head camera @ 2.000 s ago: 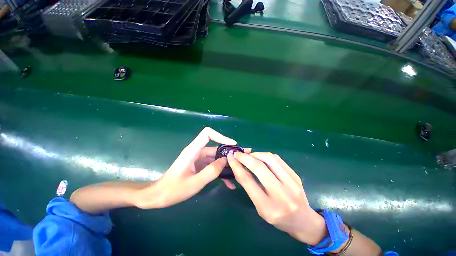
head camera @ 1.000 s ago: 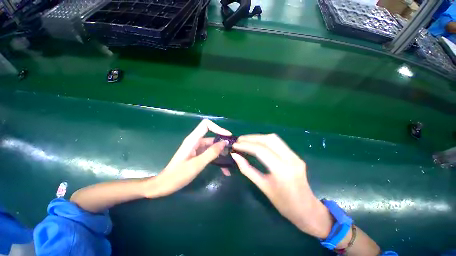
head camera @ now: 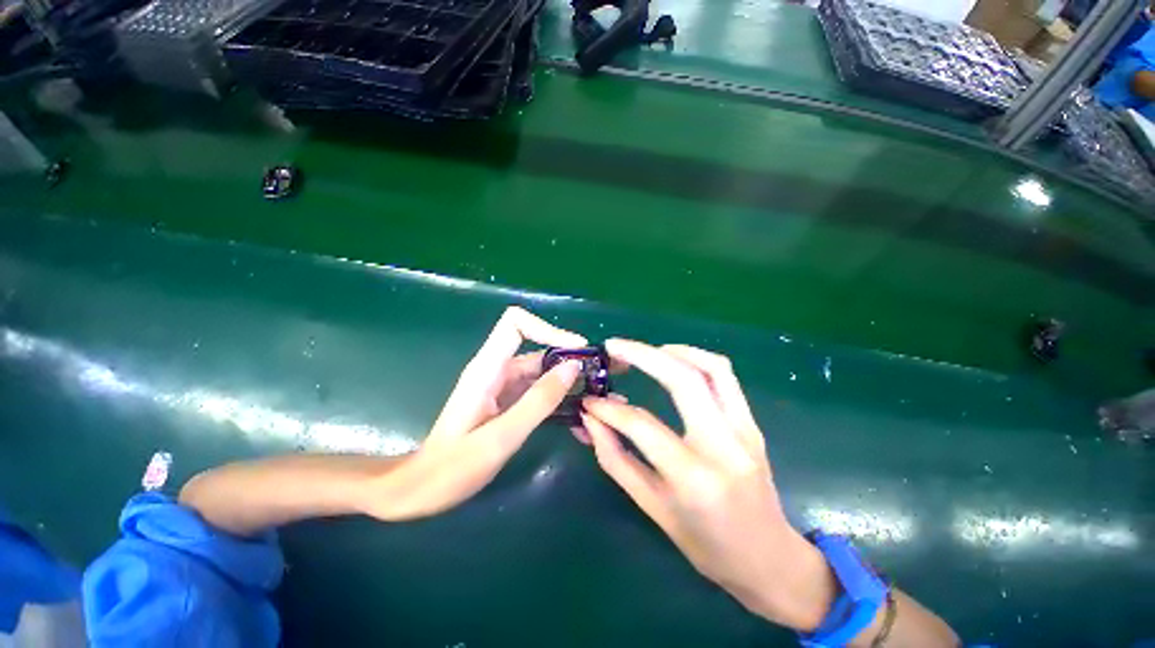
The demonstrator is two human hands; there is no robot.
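A small black electronic unit [head camera: 595, 368] with an open face is held above the green work surface, in the middle of the view. Small pale and reddish spots show inside it. My left hand [head camera: 488, 411] grips its left side, with the thumb on the open face and the index finger over the top edge. My right hand [head camera: 678, 437] holds its right side between the index finger at the upper corner and the other fingertips at the lower right. The fingers hide much of the unit's left and lower parts.
Black units lie on the green belt [head camera: 709, 215], at upper left [head camera: 280, 182], far left [head camera: 56, 171] and right [head camera: 1045, 339]. Black trays [head camera: 367, 51], a black strap-like item [head camera: 611, 32] and a grey-white tray [head camera: 918, 51] stand beyond. A pale piece [head camera: 157, 471] lies near my left sleeve.
My right fingertips have moved from the unit's face to its right edge and spread, so more of its inside shows. The units on the belt have shifted slightly left.
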